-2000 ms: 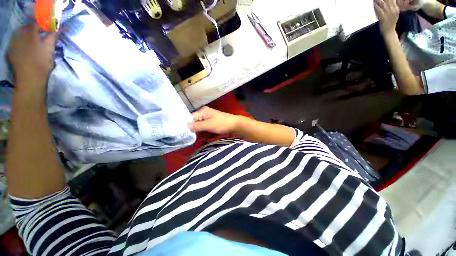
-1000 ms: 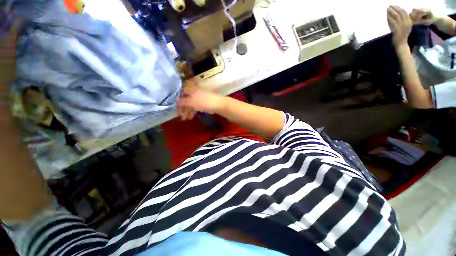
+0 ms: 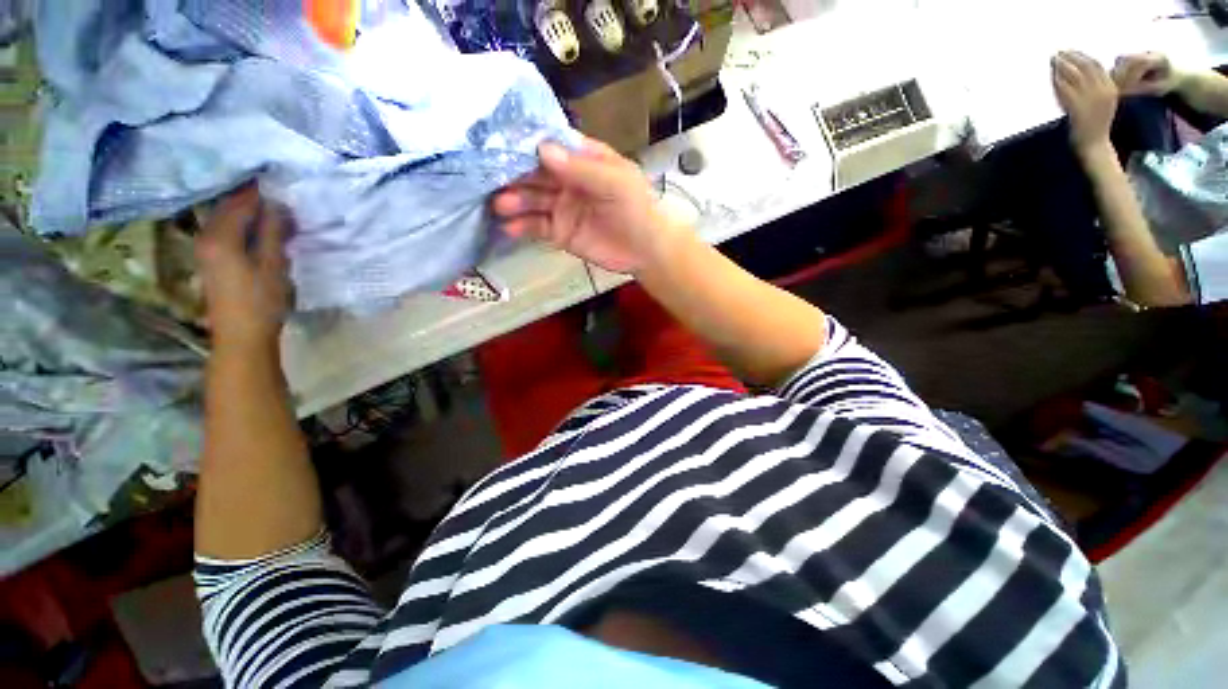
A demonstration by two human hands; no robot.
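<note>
The light blue-grey garment piece (image 3: 364,175) lies crumpled over the left part of the machine table, in front of the overlock machine (image 3: 633,67). My left hand (image 3: 245,263) is at its lower left edge, with the fingertips partly hidden at the cloth. My right hand (image 3: 593,202) is at its right end; thumb and forefinger pinch the cloth edge, the other fingers are spread. The needle area is hidden by the cloth and bright glare.
A red-and-white checked scrap (image 3: 474,287) lies at the table edge. Pinkish-red snips (image 3: 772,125) and a cream control box (image 3: 875,131) are right of the machine. Grey and floral cloth (image 3: 94,350) is heaped left. Another person's hands (image 3: 1088,101) are at upper right.
My left hand has come from the far left to the cloth's lower edge. My right hand has moved up and right with the cloth edge. The cloth has shifted, uncovering the checked scrap.
</note>
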